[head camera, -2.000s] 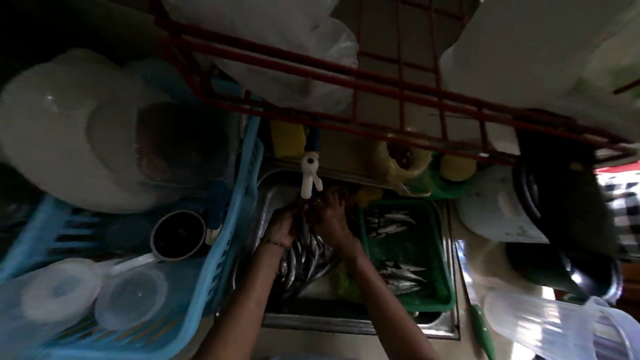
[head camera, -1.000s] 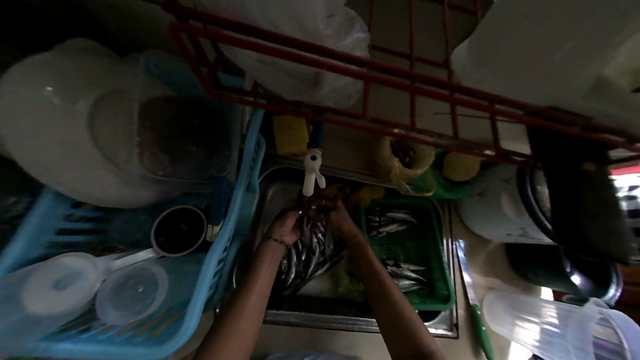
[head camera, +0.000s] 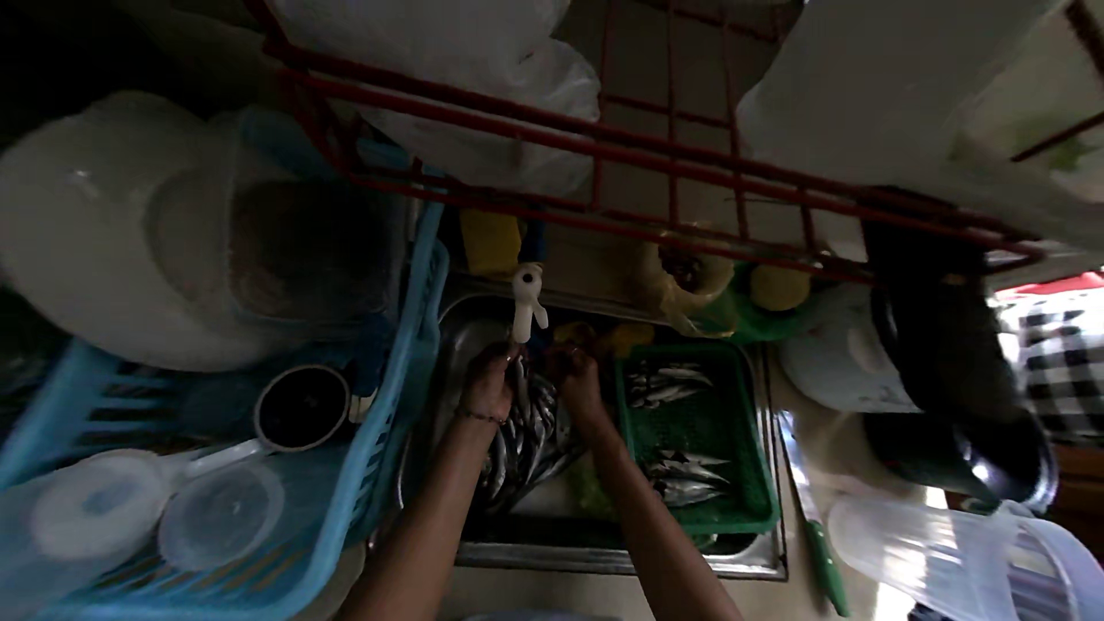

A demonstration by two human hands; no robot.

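Observation:
My left hand [head camera: 490, 385] is over the left part of a metal sink [head camera: 552, 559], below a white faucet [head camera: 527, 302], with its fingers around one end of a small fish [head camera: 521, 388]. My right hand [head camera: 576, 377] is just right of it, fingers bent; what they touch is too dark to tell. A heap of slim silvery fish [head camera: 517, 457] lies in the sink beneath and between my forearms. Right of my right forearm, a green plastic basket [head camera: 720, 431] holds two groups of small fish [head camera: 686, 479].
A blue plastic basket [head camera: 332, 526] with dishes and lids stands at left. A red wire rack [head camera: 638, 142] overhangs the sink. At right lie a green-handled knife [head camera: 824, 556] and a clear plastic pitcher [head camera: 923, 543]. A yellow sponge [head camera: 490, 241] sits behind the faucet.
My two hands, close together below the faucet a second ago, are now a little farther apart. The fish in the green basket have stayed in place.

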